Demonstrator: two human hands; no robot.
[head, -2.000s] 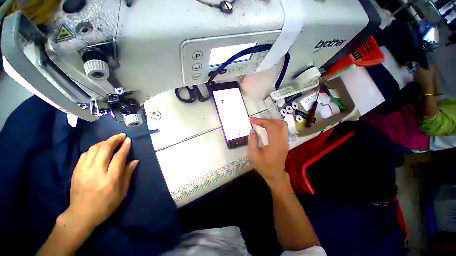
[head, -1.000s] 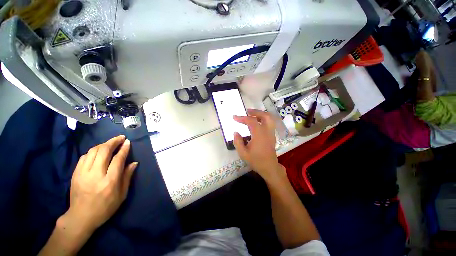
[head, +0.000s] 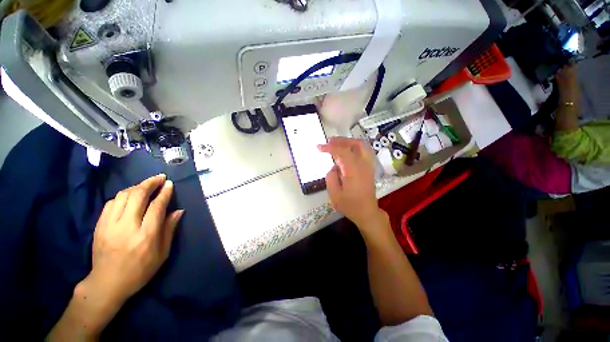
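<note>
A smartphone (head: 307, 157) with a lit white screen lies on the sewing machine table (head: 251, 200), right of the needle area. My right hand (head: 351, 175) is over its right edge, with a fingertip at the screen; it holds nothing. My left hand (head: 134, 230) lies flat on the navy garment piece (head: 200, 267), fingers somewhat apart, below the presser foot area (head: 137, 145). The cloth spreads under the machine head and over the table's left part. A white round knob (head: 175, 155) sits just above the cloth.
The sewing machine (head: 200, 53) spans the back, with a lit control panel (head: 304, 67). Black scissor handles (head: 254, 120) lie left of the phone's top. A tool box (head: 461, 143) stands right. A red basket (head: 409, 227) holds dark cloth. Another person's arm (head: 568, 107) is far right.
My right hand moved from the phone's right edge onto its screen, then slightly right and up. My left hand has stayed nearly still on the cloth.
</note>
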